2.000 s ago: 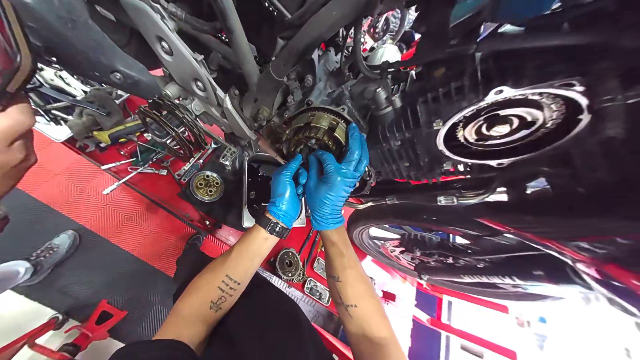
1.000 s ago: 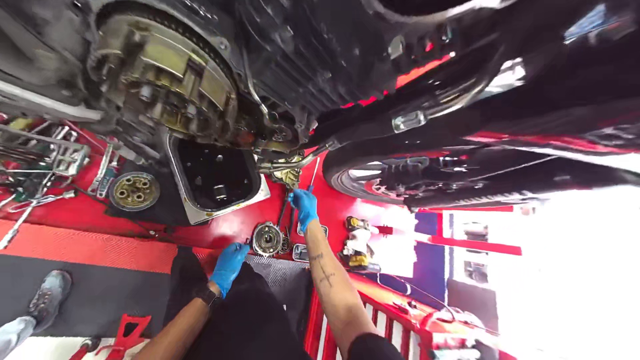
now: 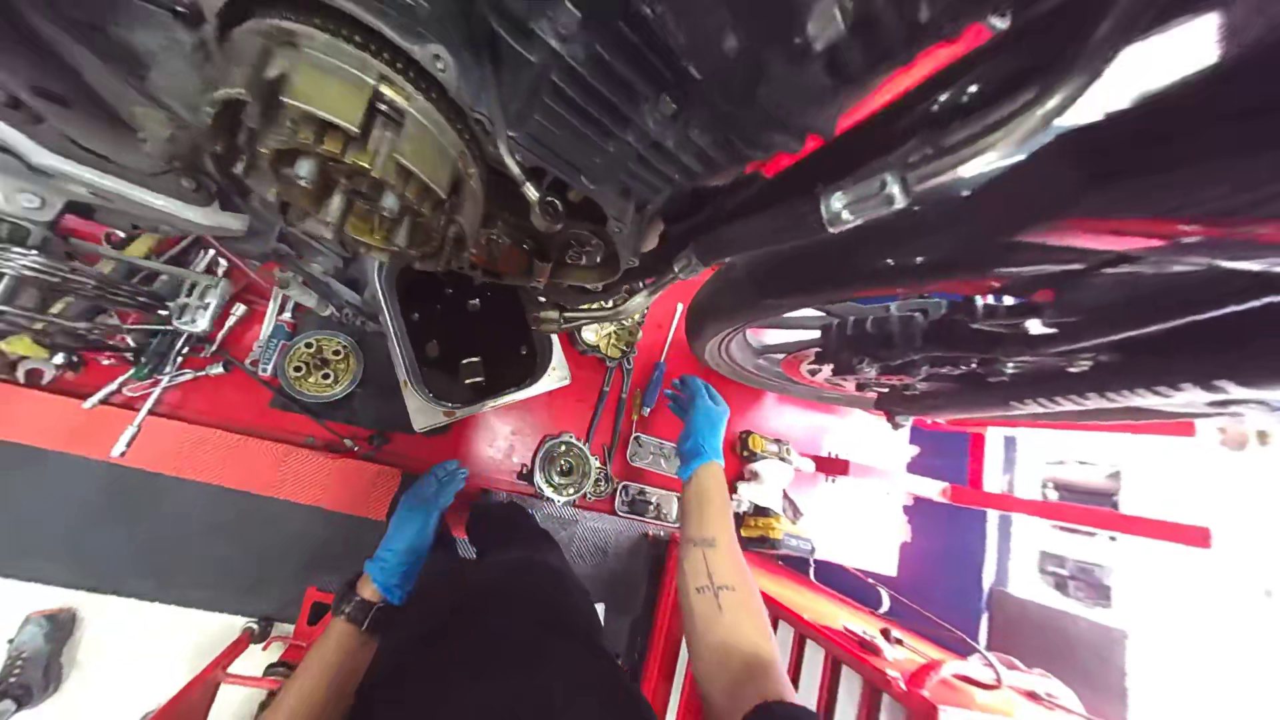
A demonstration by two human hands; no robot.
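Note:
My right hand [image 3: 700, 425], in a blue glove, hovers over the red lift platform [image 3: 500, 445], just right of a blue-handled screwdriver [image 3: 654, 385]; its fingers are partly spread and nothing shows in them. My left hand [image 3: 412, 535], gloved too, is low and left of centre near my leg, and nothing plain shows in it. Between the hands lie a round metal cover [image 3: 563, 468], long-handled pliers [image 3: 602, 400] and two small metal trays [image 3: 652, 453]. Above hangs a motorcycle engine with its clutch basket [image 3: 360, 150] exposed. Beneath it sits a dark drain pan [image 3: 470, 335].
A clutch pressure plate [image 3: 320, 366] lies left of the pan, beside sockets, wrenches and other tools [image 3: 180, 310]. The motorcycle wheel [image 3: 780, 350] stands at the right. Yellow-and-black power tools [image 3: 770, 530] sit on the right side. Another person's shoe [image 3: 38, 655] is at lower left.
Both hands were together at the clutch two seconds ago; they have since come down and apart. From one second ago, my right hand has moved right, away from the tools. The view has swung downward.

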